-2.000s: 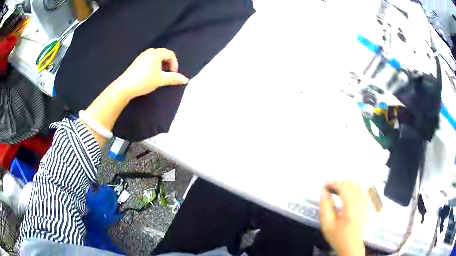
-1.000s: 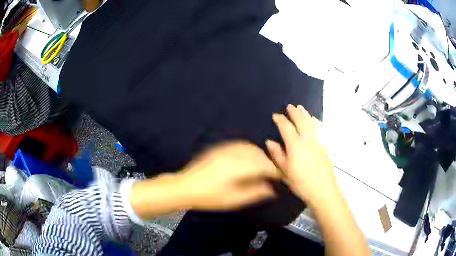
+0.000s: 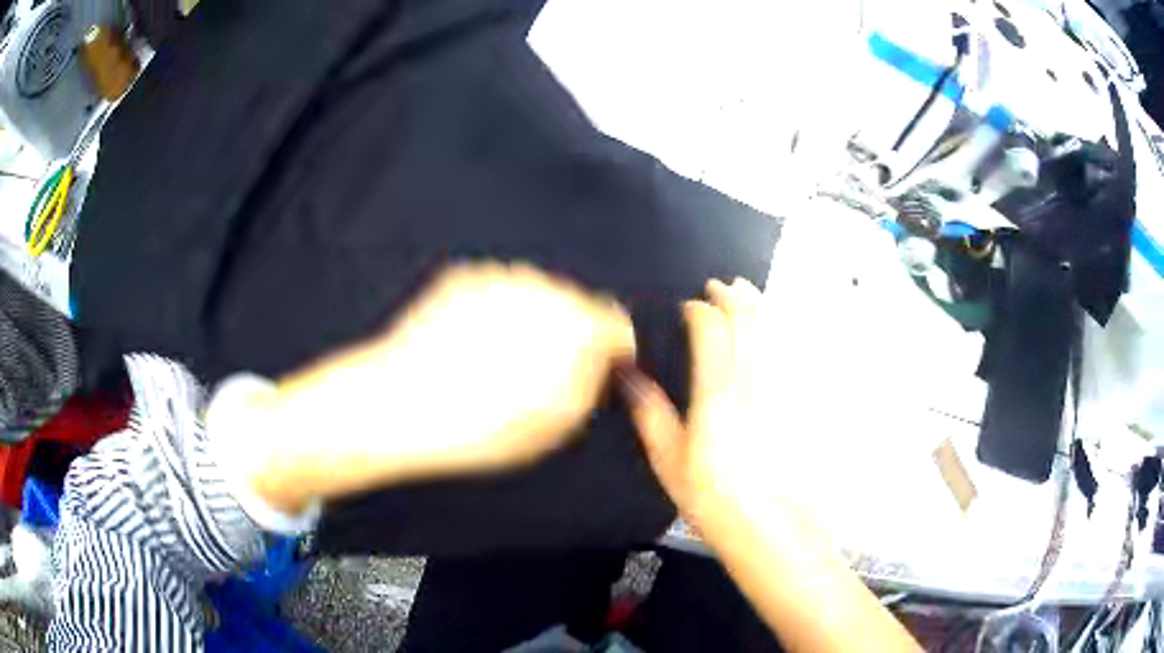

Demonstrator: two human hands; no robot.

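Note:
A large black cloth panel (image 3: 421, 204) lies over the left and middle of the white table and reaches its front edge. My left hand (image 3: 511, 364) is blurred above the panel, its fingers curled near my right thumb; I cannot tell whether it grips cloth. My right hand (image 3: 702, 408) rests on the panel's right border, fingers forward and thumb apart towards my left hand. The white sewing machine (image 3: 945, 140) with blue stripes stands at the upper right, clear of the cloth; its needle area is too blurred to make out.
Black scraps (image 3: 1072, 204) and a smooth black rectangle (image 3: 1028, 383) lie at the right, with a small tan card (image 3: 954, 473) near them. Yellow and green handled snips (image 3: 51, 211) lie at the far left. Blue and red items are below the table at the left.
Since two seconds ago the panel has spread right across the table, and my right hand has moved from the front edge onto it. In the last second my left hand has moved left and up in view.

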